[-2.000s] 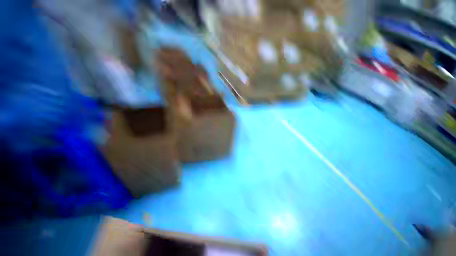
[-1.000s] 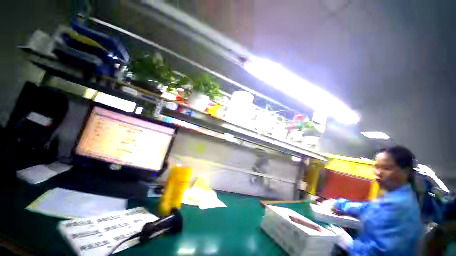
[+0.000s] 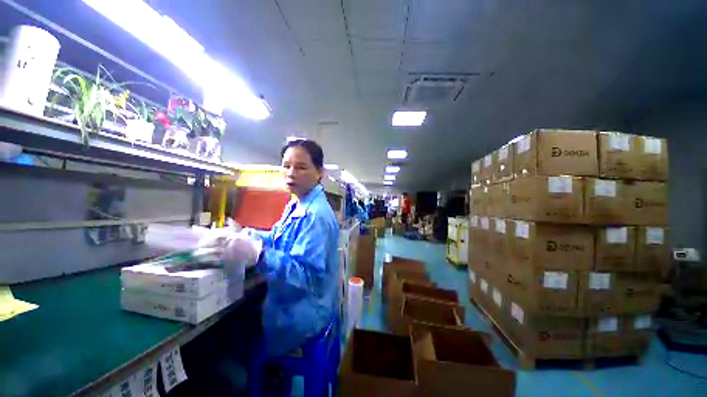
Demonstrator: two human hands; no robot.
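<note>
Neither of my hands is in view. Nearest in front of me, white retail boxes (image 3: pixel 182 293) lie stacked at the edge of the green-topped bench (image 3: pixel 74 341). A seated coworker (image 3: pixel 298 256) in a blue smock has white-gloved hands (image 3: pixel 236 246) at the top of the stack. A pale, blurred flat thing is at the gloves; I cannot tell what it is.
Open brown cartons (image 3: pixel 463 378) stand in rows on the blue floor. Palletised cartons (image 3: pixel 546 256) rise at the right. A blue stool (image 3: pixel 316 363) is under the coworker, with a white roll (image 3: pixel 355 302) beside it. A shelf with plants (image 3: pixel 143 143) runs above the bench.
The view has swung from the floor cartons to the bench monitor, then right to the coworker. The coworker's gloved hands are now over the white box stack.
</note>
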